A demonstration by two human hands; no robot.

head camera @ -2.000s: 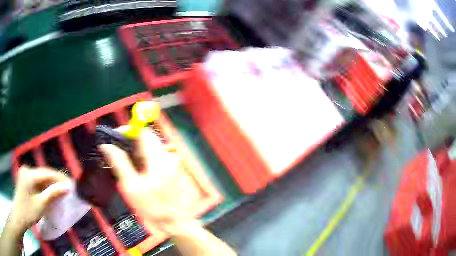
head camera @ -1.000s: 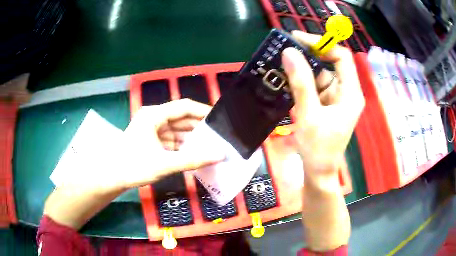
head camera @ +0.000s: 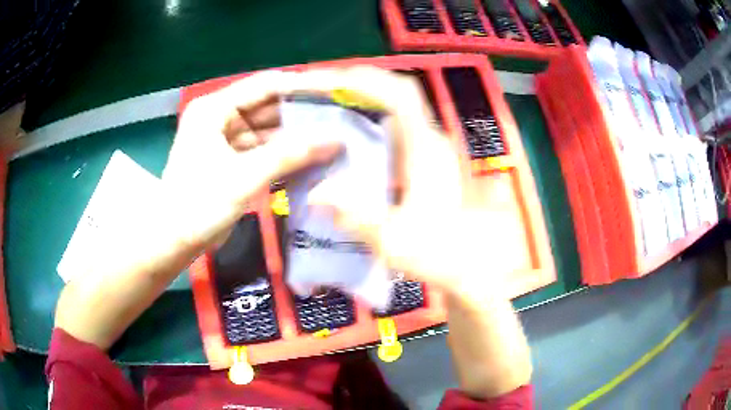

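A whitish printed phone sleeve [head camera: 329, 232] is between my hands above the orange-red phone tray [head camera: 513, 216]. A dark phone edge and a yellow tab [head camera: 353, 99] show at its top end; the rest of that phone is hidden in the sleeve. My left hand [head camera: 232, 168] grips the sleeve's upper left side. My right hand [head camera: 417, 184] is around its right side, blurred. Black keypad phones [head camera: 247, 280] lie in the tray pockets, some with yellow tabs [head camera: 389, 340] over the front edge. The right-hand front pockets hold no phones.
Loose white sleeves [head camera: 108, 216] lie on the green bench [head camera: 40, 240] at left. A stack of red trays [head camera: 573, 160] with bagged phones [head camera: 669, 180] stands at right. Another tray of phones [head camera: 481, 44] is at the back. A yellow floor line [head camera: 641, 364] shows lower right.
The phone, bare between my hands a second ago, is now mostly inside the sleeve. My right hand has come down and left, closer to my left hand.
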